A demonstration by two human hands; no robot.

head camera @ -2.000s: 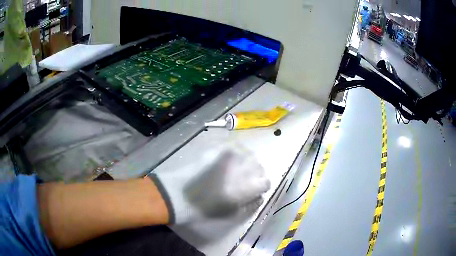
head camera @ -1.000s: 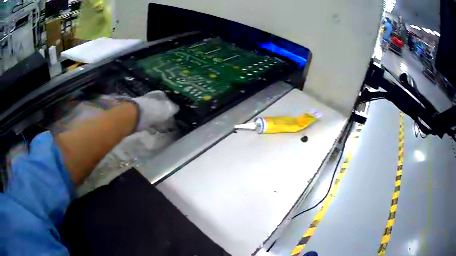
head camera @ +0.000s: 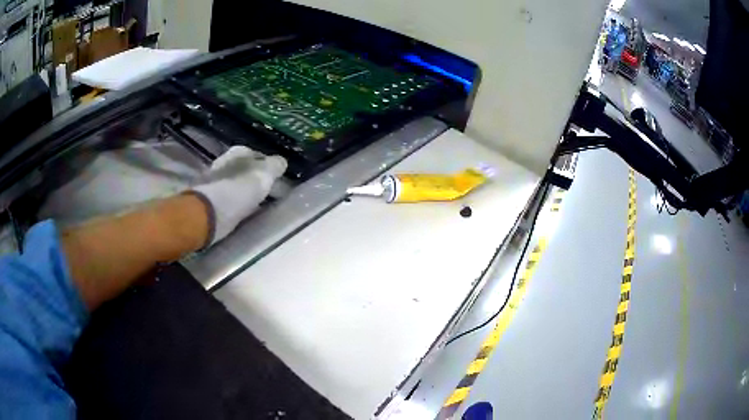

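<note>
My left hand (head camera: pixel 238 190), in a white glove with a grey cuff, is at the near corner of the black board carrier (head camera: pixel 309 164), beside the silver metal rail. Its fingers are bunched; the view does not show whether they grip the frame. A green circuit board (head camera: pixel 304 92) lies in the carrier, at the machine's dark opening. A yellow tube (head camera: pixel 431 187) with a white nozzle lies on the white machine cover (head camera: pixel 361 287), nozzle pointing left, out of my hand. My right hand is not in view.
A black pad (head camera: pixel 189 353) covers the near left of the cover, below my forearm. A small dark round spot (head camera: pixel 466 211) is near the tube. A black jointed arm (head camera: pixel 632 148) stands at the right. Distant people are on the taped floor.
My left hand has gone from the white cover, right of the pad, back left to the carrier's near corner. It is less blurred now. The tube stays on the cover; the camera view has shifted.
</note>
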